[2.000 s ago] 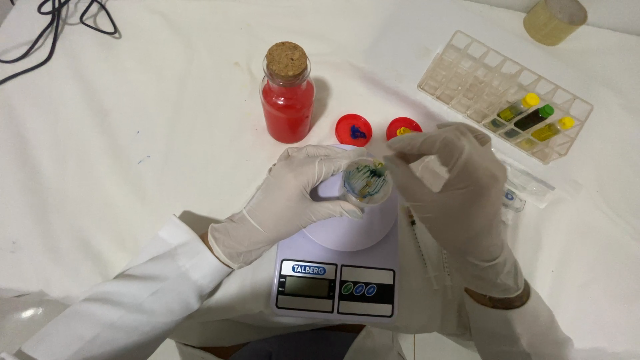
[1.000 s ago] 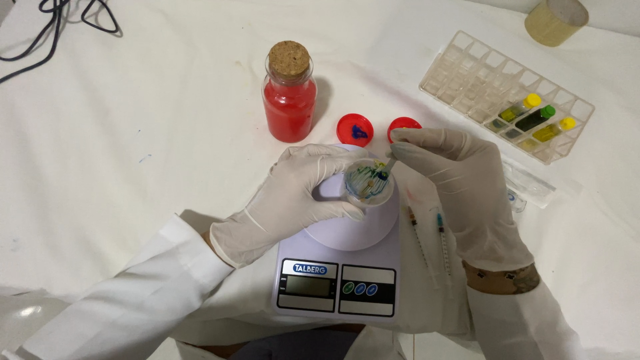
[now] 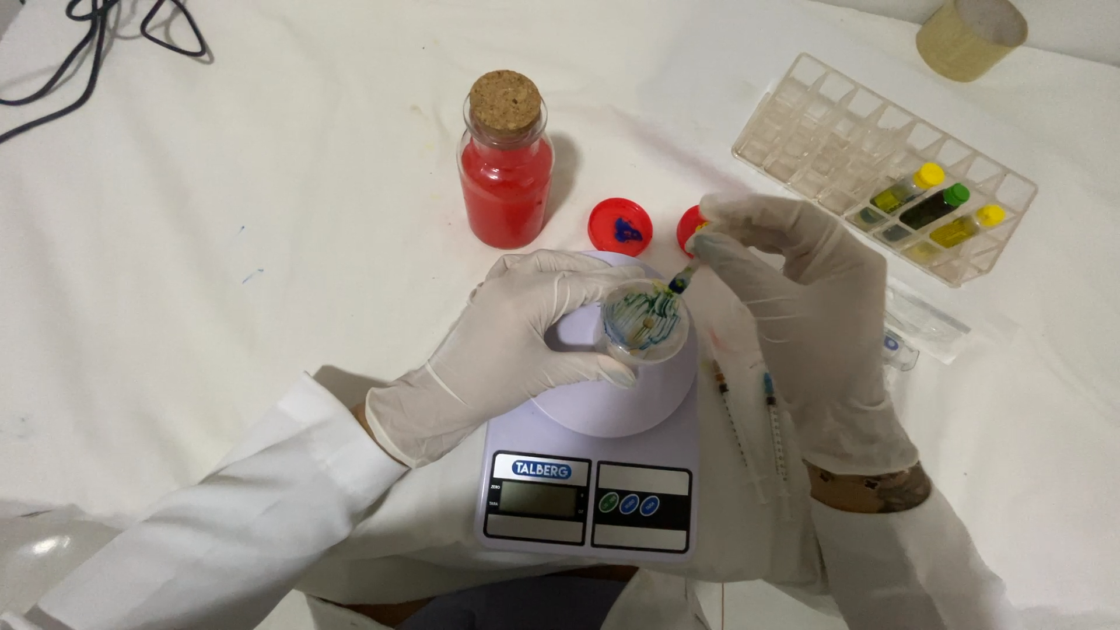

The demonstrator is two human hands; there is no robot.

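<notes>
My gloved left hand [image 3: 516,337] holds a small clear plastic cup [image 3: 646,324] tilted above the round plate of a Talberg digital scale [image 3: 591,490]. Streaks of blue, green and yellow coat the cup's inside. Between thumb and fingertips, my gloved right hand [image 3: 805,297] pinches a thin stirrer [image 3: 682,278], its dark blue-green end at the cup's rim; its upper part is hidden by the fingers. Behind the scale lies a red lid [image 3: 619,227] with blue paste. A second red lid [image 3: 689,231] with some yellow is partly covered by my right hand.
A corked glass bottle of red liquid [image 3: 507,184] stands behind my left hand. Two syringes [image 3: 733,420] [image 3: 776,437] lie right of the scale. A clear rack [image 3: 840,131] holds three capped vials. A tape roll [image 3: 967,39], a clear packet [image 3: 927,324] and black cables [image 3: 96,52] lie farther out.
My right hand has shifted at the cup, and now covers part of the right red lid, which showed more a second ago. My left hand keeps hold of the cup in about the same place.
</notes>
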